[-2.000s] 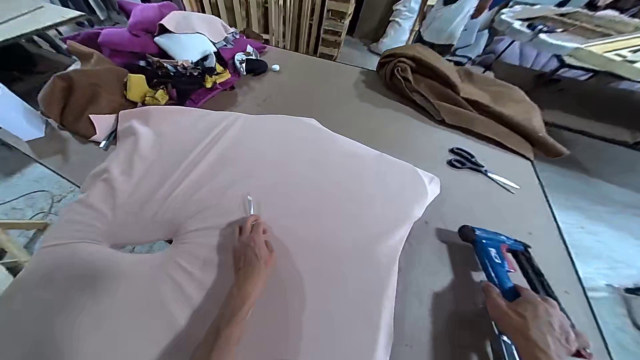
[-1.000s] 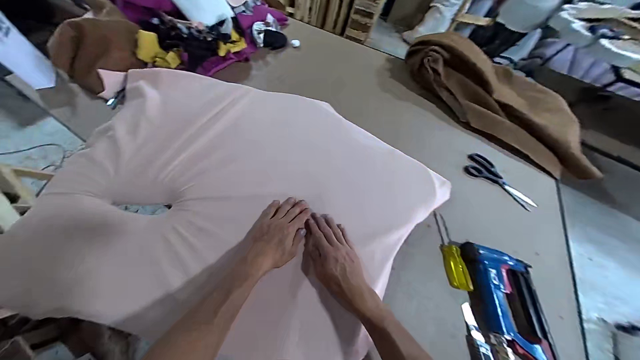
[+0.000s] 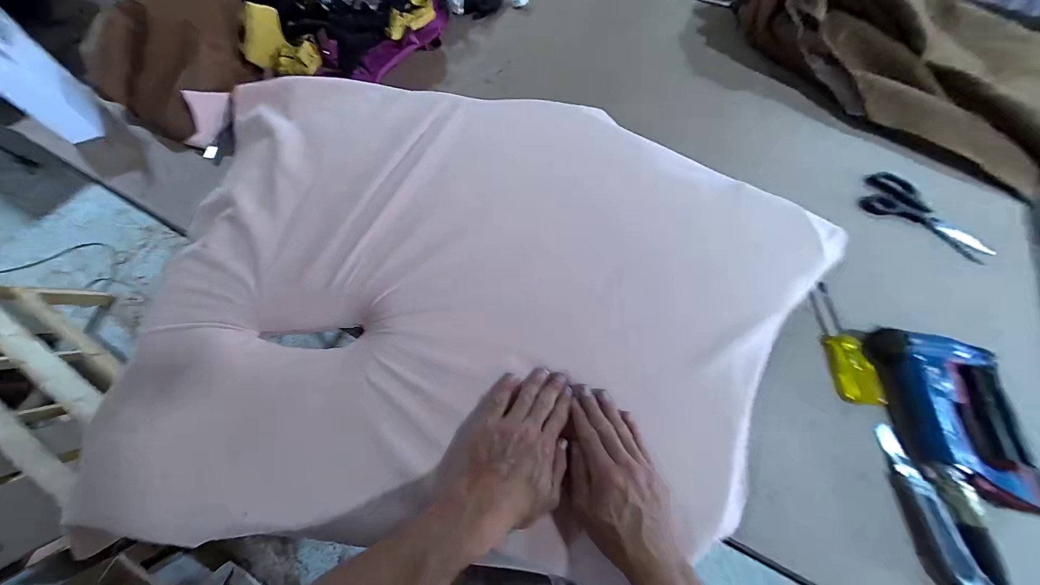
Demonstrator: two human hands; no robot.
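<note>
A pale pink fabric-covered pad (image 3: 569, 227) with an oval hole toward its left side lies over the table edge. Both palms rest on its near part: my left hand (image 3: 512, 455) and my right hand (image 3: 617, 479) lie side by side, fingertips nearly touching, with no tool in either. Right of the pad are a screwdriver with a yellow handle (image 3: 851, 370), a blue staple gun (image 3: 934, 398), a utility knife (image 3: 926, 504) and another dark-handled tool (image 3: 971, 520), blurred. Black-handled scissors (image 3: 922, 213) lie farther back, blades apart only slightly.
Brown fabric (image 3: 910, 89) is heaped at the back right. Brown, yellow, black and purple scraps (image 3: 349, 36) lie at the back left. A wooden frame (image 3: 49, 382) stands at the left, beside a cable on the floor. The grey-brown tabletop (image 3: 569, 49) extends behind the pad.
Two seconds ago my right hand was on the blue staple gun and my left hand was by a small shiny item on the pad. The staple gun is let go, and both hands press the fabric.
</note>
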